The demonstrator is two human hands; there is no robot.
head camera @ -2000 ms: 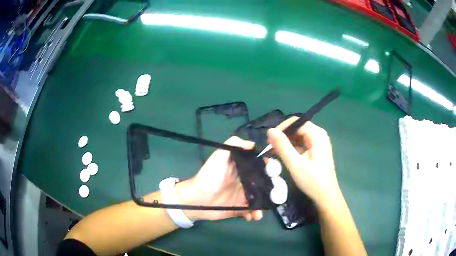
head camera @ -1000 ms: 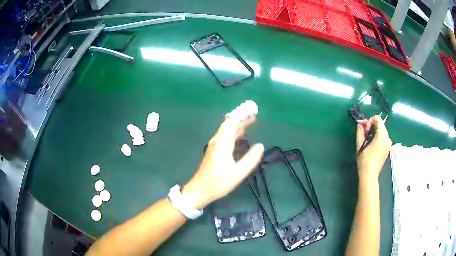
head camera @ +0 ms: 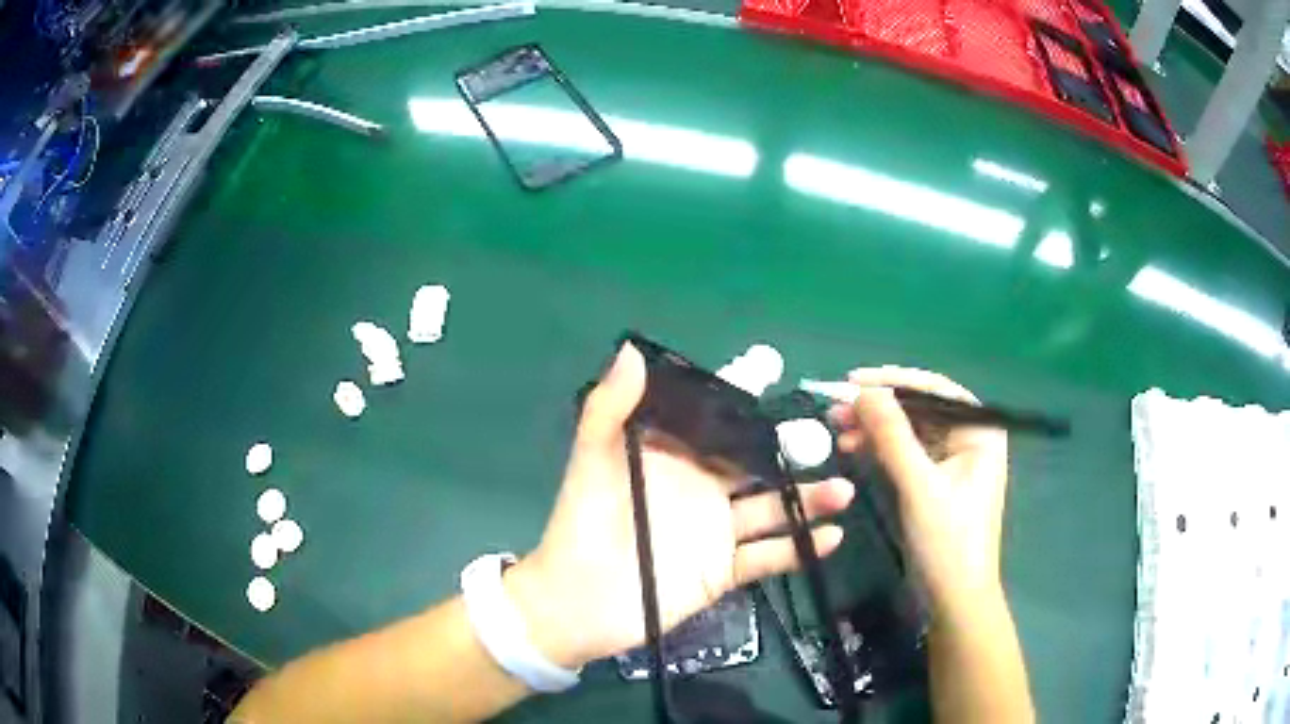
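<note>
My left hand [head camera: 644,516] holds a black phone middle frame [head camera: 700,413] by its solid end, palm up, the open window running down past the palm. White finger cots cap two of its fingertips [head camera: 757,371]. A white band [head camera: 512,622] is on the left wrist. My right hand [head camera: 927,474] holds dark tweezers [head camera: 990,413], pale tips pointing left near the capped fingertips. More middle frames [head camera: 707,639] lie on the green mat below and behind the hands, partly hidden. Whether the tweezers grip anything cannot be told.
Loose white finger cots [head camera: 350,399] lie on the left of the mat. Another middle frame [head camera: 601,139] lies at the far side. A red tray [head camera: 905,64] holding black frames is at the far edge. A white tray [head camera: 1217,566] is at right, a grey metal rail [head camera: 191,198] at left.
My left hand, empty a second ago, now holds a middle frame. My right hand has left the frame at the right and come back beside the left hand with the tweezers.
</note>
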